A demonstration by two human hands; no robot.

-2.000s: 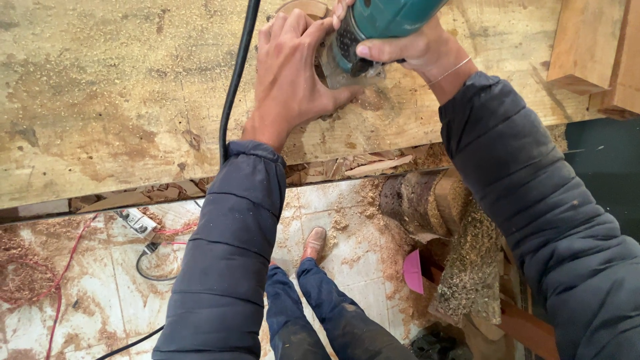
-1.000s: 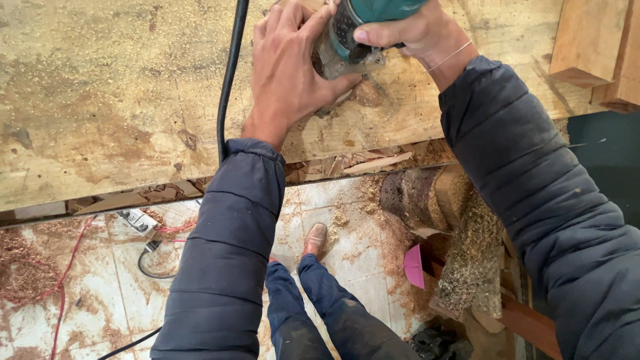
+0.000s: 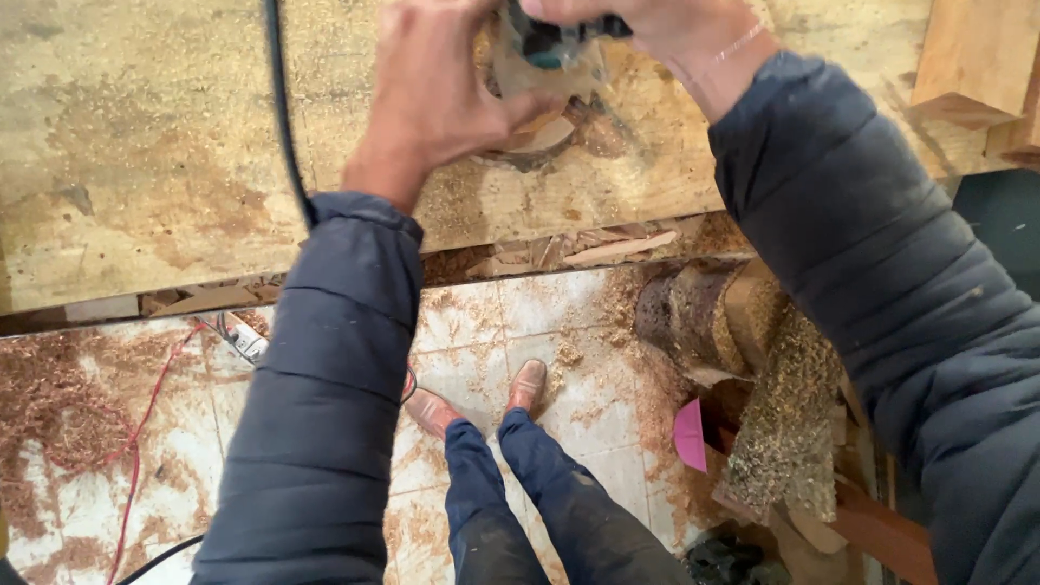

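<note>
My right hand (image 3: 658, 36) grips a teal and black power tool (image 3: 548, 45) with a clear base, apparently a trim router; its upper part is beyond the top edge. Around the left side of that base curves my left hand (image 3: 447, 89), thumb low across its near side, fingertips partly cut off by the frame. Below the thumb shows the edge of a round, flat wooden piece (image 3: 540, 140), largely covered by hand and tool. Beside it lies a brown wooden bit or knot (image 3: 601, 130), blurred. Both rest on the plywood bench top (image 3: 162, 162), strewn with fine sawdust.
A black cable (image 3: 280, 106) runs along the bench to my left sleeve. Wooden blocks (image 3: 975, 61) stand at the right. Below are offcuts (image 3: 621, 246), sawdust-covered logs (image 3: 691, 317), a pink piece (image 3: 691, 435), a power strip (image 3: 244, 337) and a red cord (image 3: 146, 414) on the tiled floor.
The tool and both hands have moved up in the view, and less of the teal body shows. More of the round wooden piece's near edge shows below my thumb. A second shoe has come into view.
</note>
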